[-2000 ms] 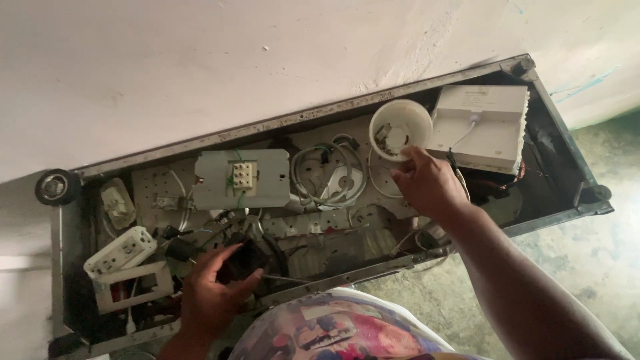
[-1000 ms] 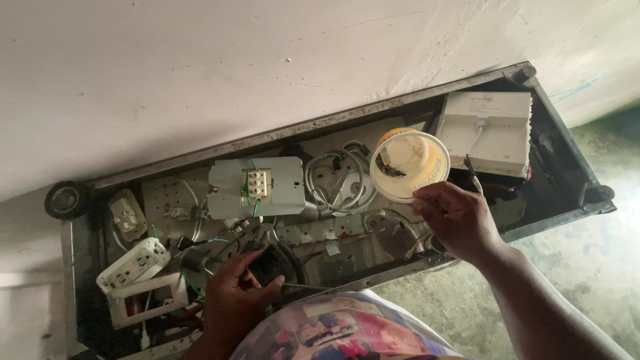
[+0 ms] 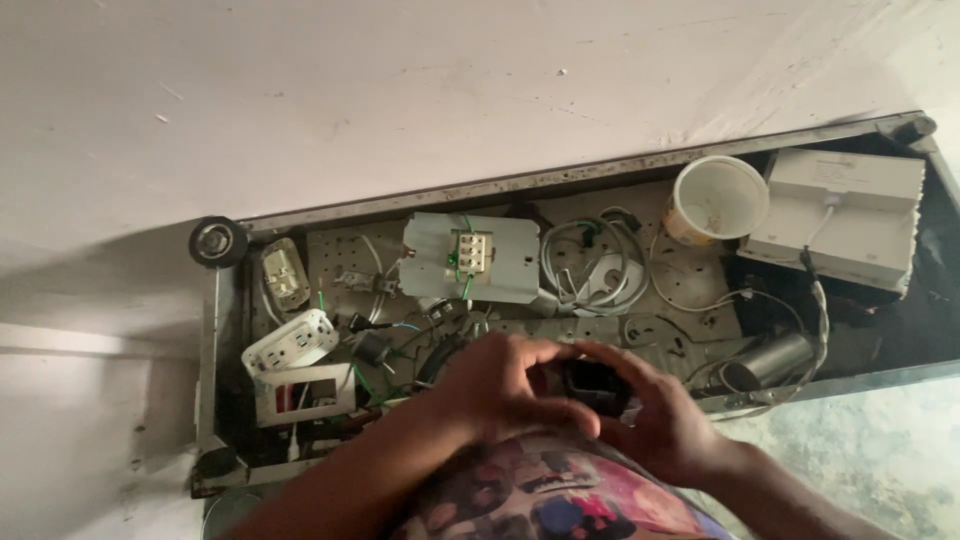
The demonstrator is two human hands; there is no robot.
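Note:
Both of my hands meet in front of my patterned shirt, over the near edge of a metal-framed tray. A small dark object point(image 3: 598, 384), too shadowed to name, is held between them. The fingers of my left hand point(image 3: 517, 386) curl around its left side. My right hand point(image 3: 656, 409) grips it from the right. Beyond my hands lie a grey metal plate point(image 3: 506, 259) with a white terminal block point(image 3: 472, 253) and a coil of grey cable point(image 3: 551, 259). A white plastic tub point(image 3: 720, 199) stands farther right.
At the left of the tray are a white outlet unit point(image 3: 292, 343), a white rectangular frame point(image 3: 341, 390) and an older beige receptacle point(image 3: 285, 275). A white panel with a cord point(image 3: 840, 202) and a metal cylinder point(image 3: 769, 362) lie at the right. A caster point(image 3: 217, 241) sticks out at the corner.
My right hand has moved from beside the tub to the dark object at my left hand. The tub, earlier tilted with smaller things visible inside, now stands apart from my hands.

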